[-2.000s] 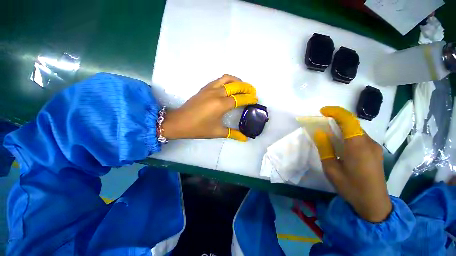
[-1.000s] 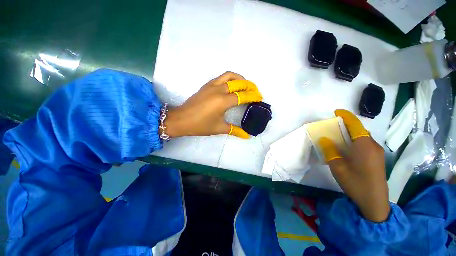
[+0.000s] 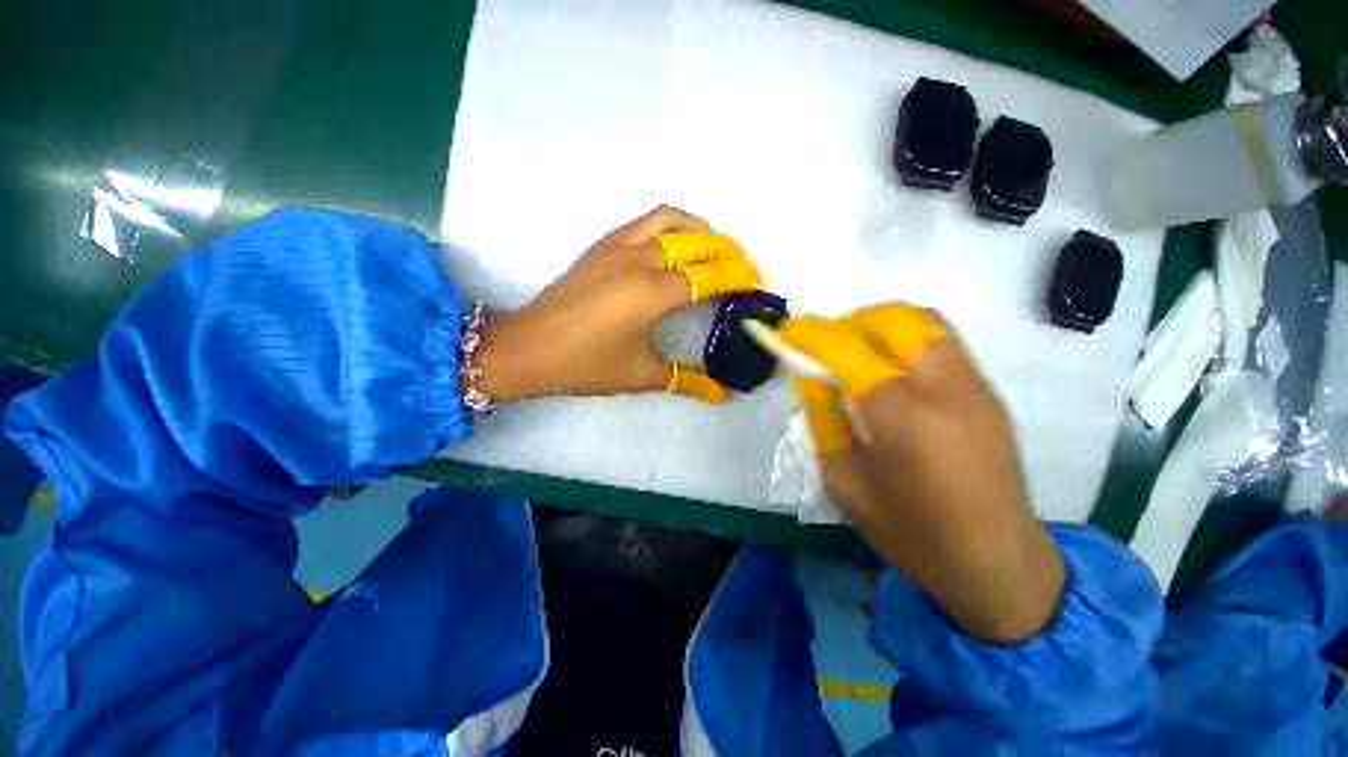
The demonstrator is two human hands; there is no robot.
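Observation:
My left hand [image 3: 606,318], with yellow finger cots, holds a black smartwatch body [image 3: 735,340] by its edges on the white foam sheet [image 3: 591,119]. My right hand [image 3: 917,444], also in yellow cots and slightly blurred, grips the wiping pad [image 3: 784,352], seen almost edge-on as a thin pale strip. The pad's tip is over the watch's face; whether it touches is unclear. A white wipe [image 3: 806,481] lies partly hidden under my right hand. Three more watch bodies lie at the upper right of the sheet; one is here [image 3: 1087,281].
A translucent bottle [image 3: 1205,166] lies across the sheet's right edge in view. White strips [image 3: 1178,351] and crumpled clear plastic [image 3: 1294,444] are beyond it. A shiny film piece [image 3: 148,207] lies on the green bench [image 3: 296,89] at left. A paper [image 3: 1183,22] is at top right.
My right hand has moved left with the pad from above the wipe to the held watch. The pad has turned from flat to edge-on. My left hand still holds the watch.

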